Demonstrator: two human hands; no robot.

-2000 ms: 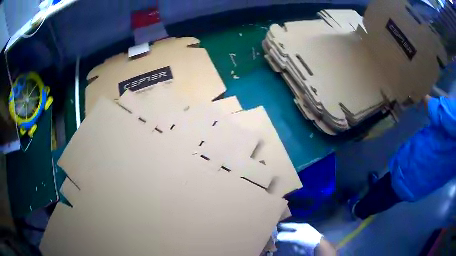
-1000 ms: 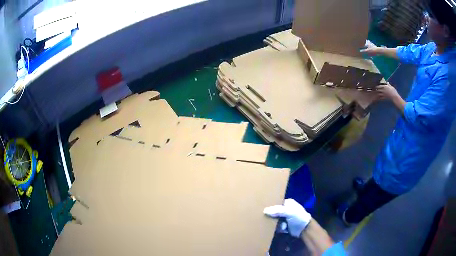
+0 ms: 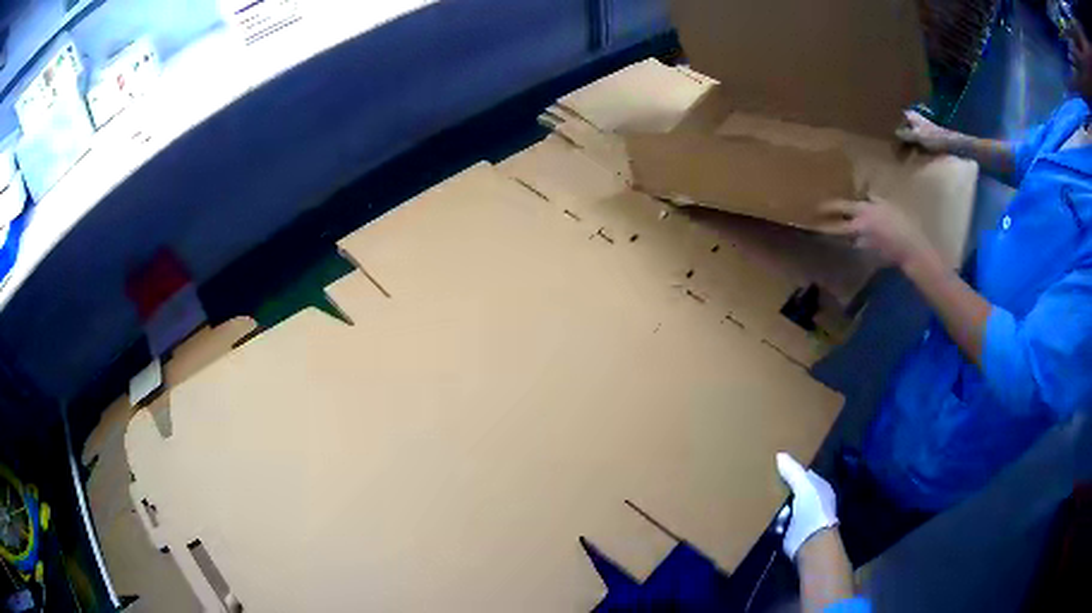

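Note:
A large plain brown box blank (image 3: 395,371) spans the middle of the view. Tabs and long cuts show at its lower right edge, and small slots run across its far right part. My right hand (image 3: 808,509), in a white glove, grips the blank's right edge with the thumb on top; its other fingers are partly hidden. My left hand is not in view. Another blank (image 3: 198,353) lies under the large one at the left.
Another person in a blue smock (image 3: 1030,323) stands at the right, both hands on a partly folded blank (image 3: 742,174) behind mine. A wall ledge (image 3: 192,96) with papers runs at the upper left. A yellow-and-blue wheel-like item (image 3: 18,521) is at the left edge.
The large blank has shifted and turned toward the far right, now covering much of the stack there. My right hand has moved right with its edge. The other person's blank has tilted lower.

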